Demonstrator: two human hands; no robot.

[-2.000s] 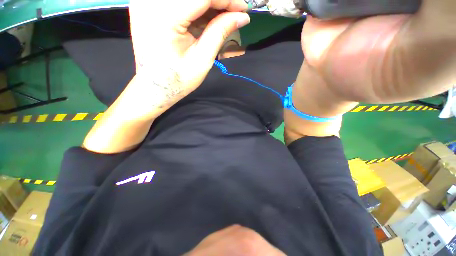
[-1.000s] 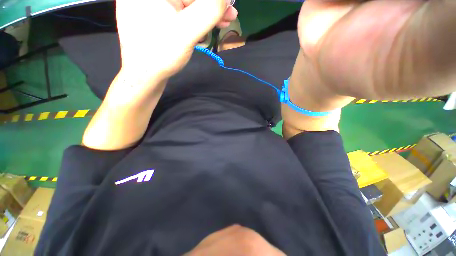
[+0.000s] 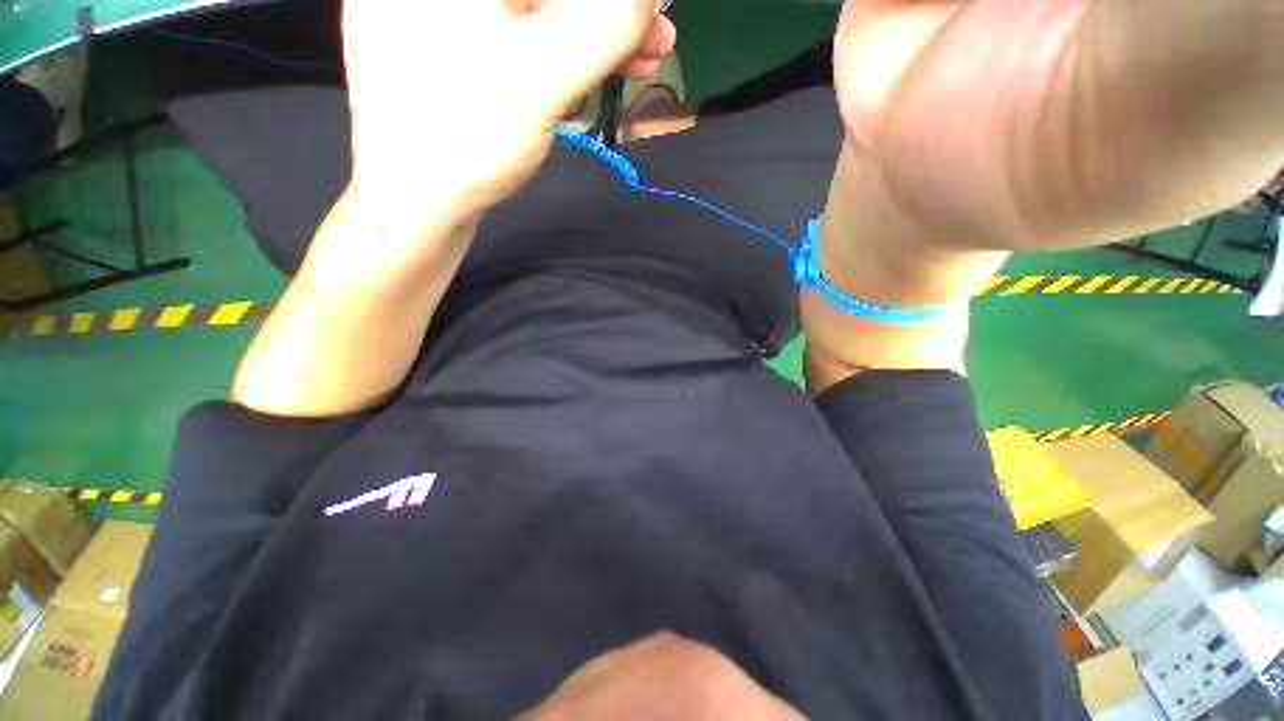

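My left hand (image 3: 486,99) is bare and at the top, left of the middle, with its fingers curled. A tiny dark and silvery edge of a small part (image 3: 665,6) shows at its fingertips, cut off by the top edge. My right hand (image 3: 1007,127) is large and near the camera at the top right. Its fingers are out of the picture, so what it holds is hidden. A blue wrist strap (image 3: 873,310) is on the right wrist, and its thin, partly coiled blue cord (image 3: 704,209) runs across my lap to behind the left hand.
A bench edge (image 3: 106,26) curves across the top left. Below are my dark-clothed lap, feet in light shoes and a green floor (image 3: 141,380) with yellow-black tape (image 3: 148,318). Cardboard boxes (image 3: 1127,493) stand at lower right and more (image 3: 85,606) at lower left. Dark metal legs (image 3: 130,211) show at left.
The dark tool in my right hand has gone out of view past the top edge. My left hand has moved slightly left and turned since the oldest frame, its fingers more curled.
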